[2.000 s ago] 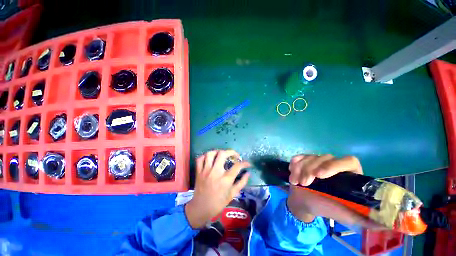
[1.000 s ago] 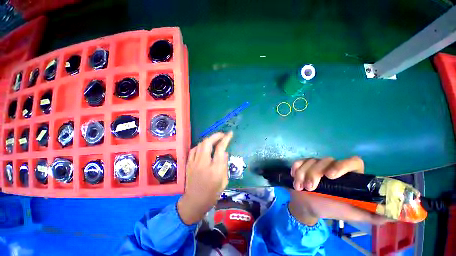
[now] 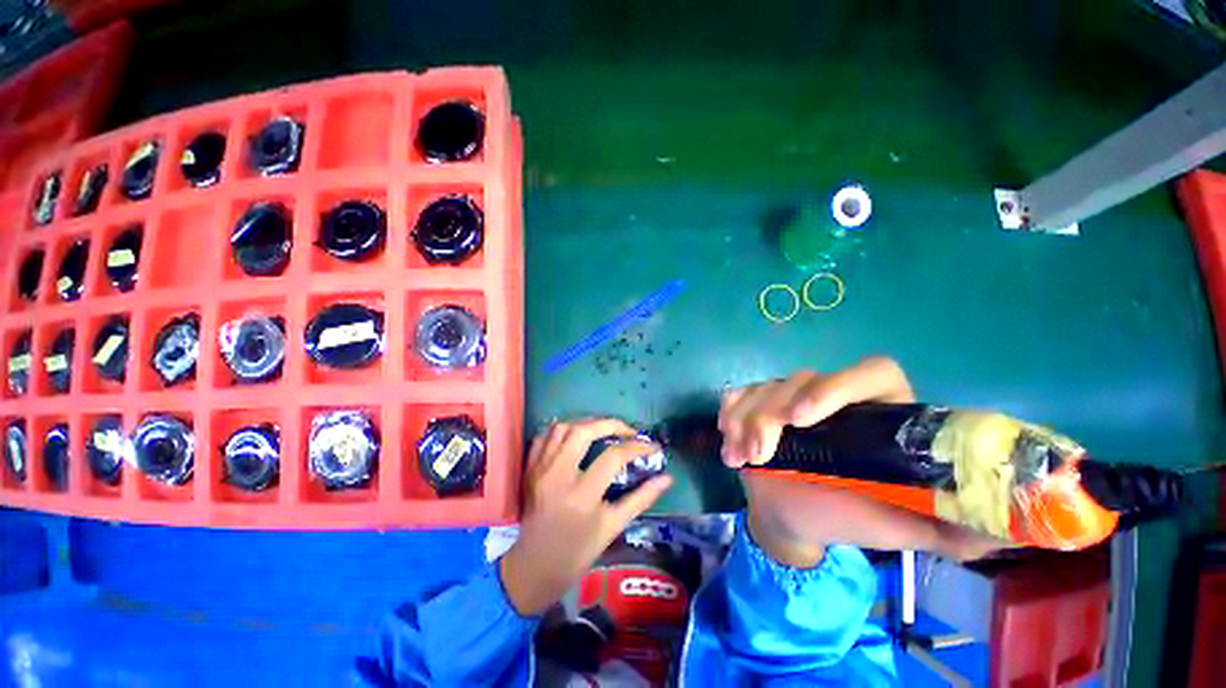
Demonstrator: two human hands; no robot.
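My left hand [image 3: 571, 504] holds a round black and silvery watch head [image 3: 629, 466] between thumb and fingers at the mat's near edge. My right hand [image 3: 813, 410] grips the black-and-orange electric screwdriver [image 3: 874, 464], which lies nearly level, its front end pointing left toward the watch head. Its bit is dark and blurred, so I cannot tell whether it touches. Tan tape wraps its cord end. Small dark screws [image 3: 625, 352] lie scattered on the green mat [image 3: 941, 329] beyond my left hand, beside a blue plastic stick [image 3: 616, 327].
A red compartment tray [image 3: 514, 309] holding many round units stands at the left. A green tape roll [image 3: 851, 206] and two yellow rings [image 3: 823, 290] are on the mat. A grey metal post [image 3: 1129, 148] stands at the right. Red trays [image 3: 1049, 618] show at the lower right.
My left hand was near the screws with the watch head lying on the mat; now it is back and holds the watch head. The screwdriver has moved left.
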